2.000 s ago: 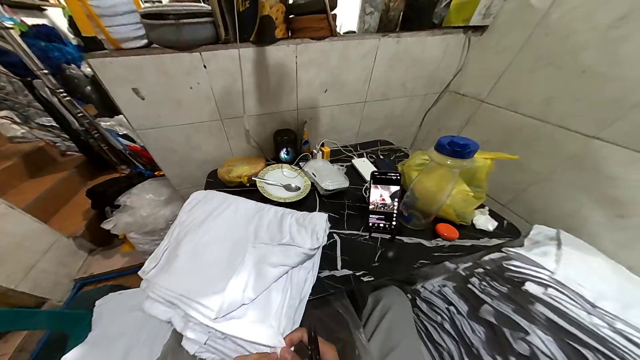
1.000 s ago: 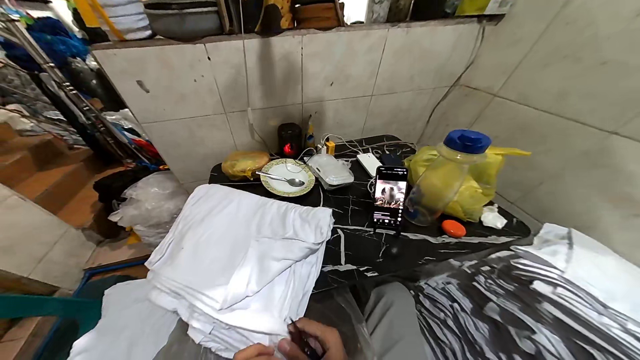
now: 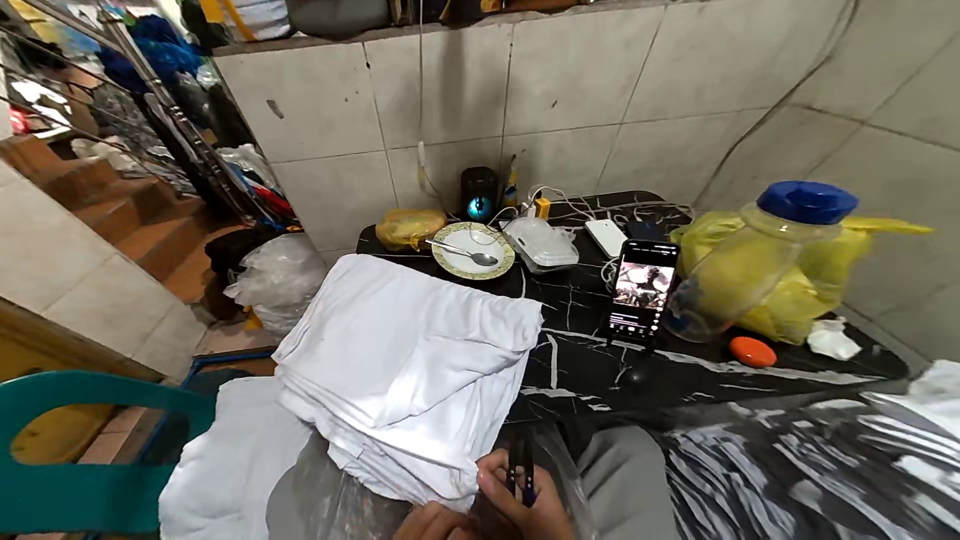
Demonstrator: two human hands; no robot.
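Note:
A stack of folded white cloth (image 3: 420, 337) lies over the near left of the black marble-patterned table (image 3: 577, 375) and reaches down toward my lap. At its lower corner my left hand (image 3: 435, 523) pinches the cloth's edge, partly cut off by the frame. My right hand (image 3: 525, 499) is just beside it, with a small dark tool (image 3: 520, 469), perhaps thread snips, held in the palm. Its thumb and forefinger meet at the cloth corner. Clear plastic lies under and around both hands.
On the table are a plate with a spoon (image 3: 474, 250), a plastic container (image 3: 541, 244), an upright phone (image 3: 643, 289), a clear jar with a blue lid (image 3: 750, 255), a yellow bag (image 3: 795, 300) and an orange lid (image 3: 753, 352). A green plastic chair (image 3: 90, 480) stands left, patterned fabric (image 3: 787, 472) right.
My right hand has shifted and turned at the cloth corner, with the dark tool now pointing up. My left hand stays low beside it. The cloth stack has hardly moved.

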